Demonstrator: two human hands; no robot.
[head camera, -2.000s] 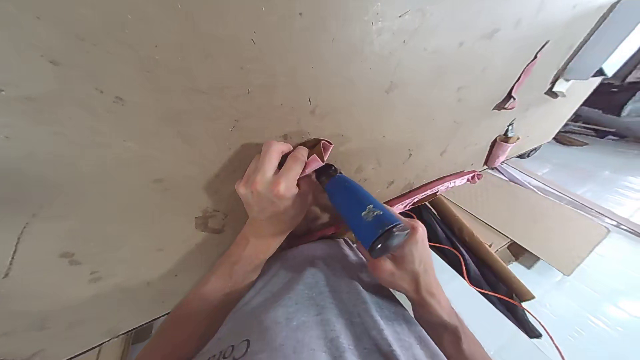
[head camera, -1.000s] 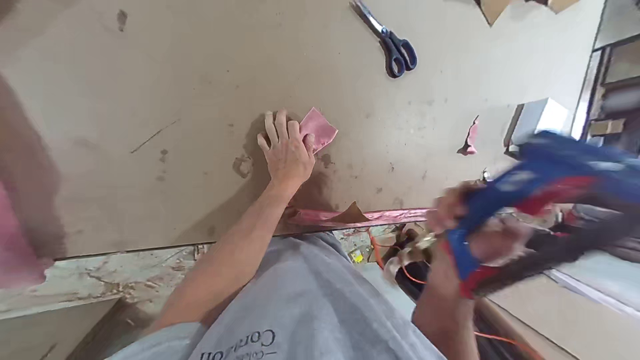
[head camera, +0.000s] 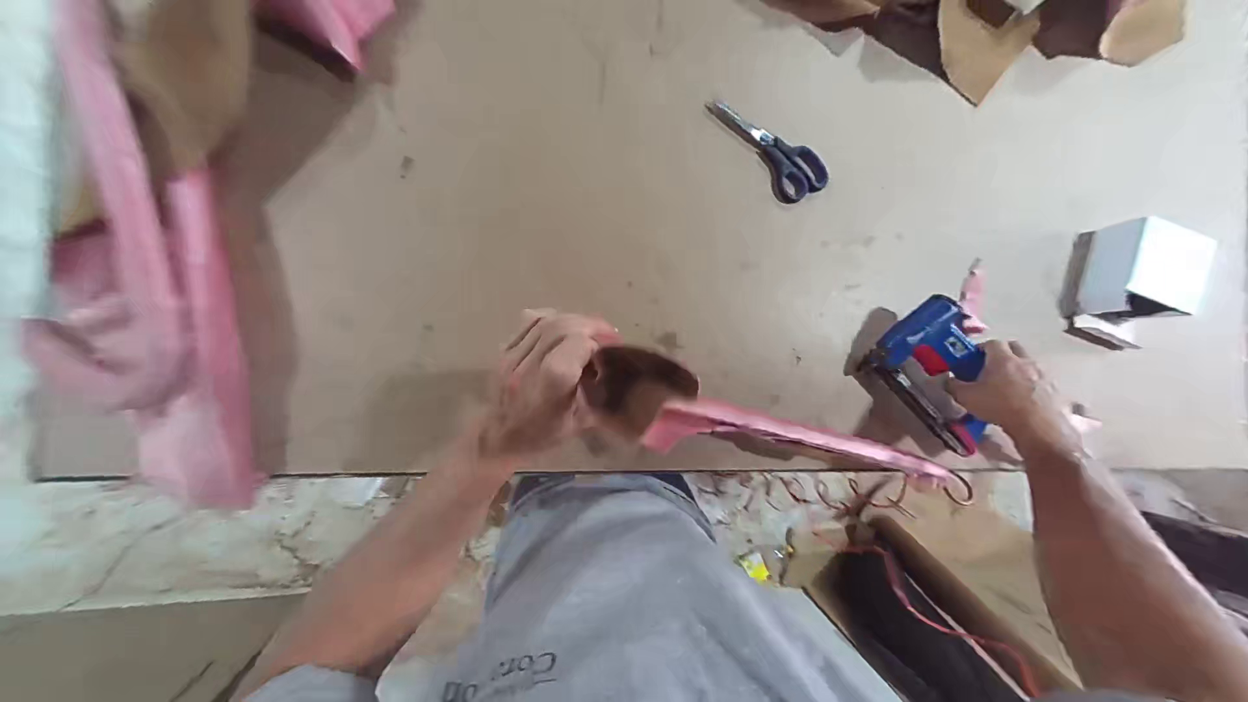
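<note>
My left hand (head camera: 551, 380) grips a small piece of brown and pink material (head camera: 639, 380), blurred by motion, near the front edge of the table. A long pink strip (head camera: 790, 429) lies along that edge, its left end beside the piece. At the right, my right hand (head camera: 1009, 390) is on the handle of a blue and red pneumatic staple gun (head camera: 926, 356), which rests on or just above the tabletop. A small pink scrap (head camera: 973, 295) lies behind the gun.
Scissors with dark handles (head camera: 792, 168) lie farther back. A white box (head camera: 1150, 268) stands at the right. Pink and brown pieces (head camera: 210, 341) are heaped at the left, more brown pieces (head camera: 985, 44) at the back right. A coiled hose (head camera: 809, 490) hangs past the front edge.
The staple gun, raised and blurred a second ago, is now down at the table's right side. My left hand, flat on the pink piece before, now grips it near the front edge.
</note>
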